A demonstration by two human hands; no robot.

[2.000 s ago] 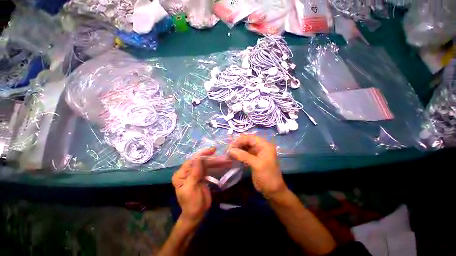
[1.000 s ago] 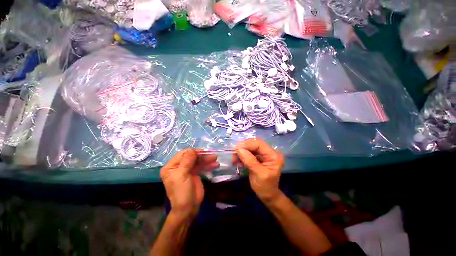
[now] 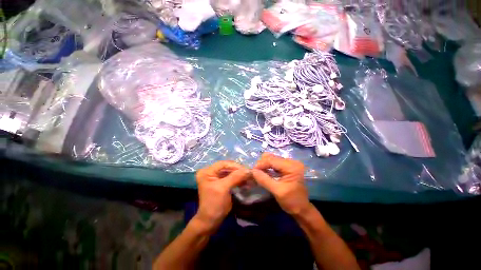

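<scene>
My left hand and my right hand meet at their fingertips just in front of the table's near edge. Both pinch the top of a small clear zip-lock bag that hangs between them. Something whitish shows in the bag, but it is blurred. A heap of loose coiled white cables with round white pieces lies beyond my right hand. Bagged cables are piled to the left, against a large clear poly bag. A stack of empty zip-lock bags with a red-striped edge lies at right.
A clear plastic sheet lies under the piles on the green table. Red-and-white printed bags, a small green item and blue plastic lie at the far side. More clear bags are at far left and far right.
My hands have come together at the bag's mouth, where they were apart before, stretching it. The view has shifted, so the table things appear farther right and slightly lower.
</scene>
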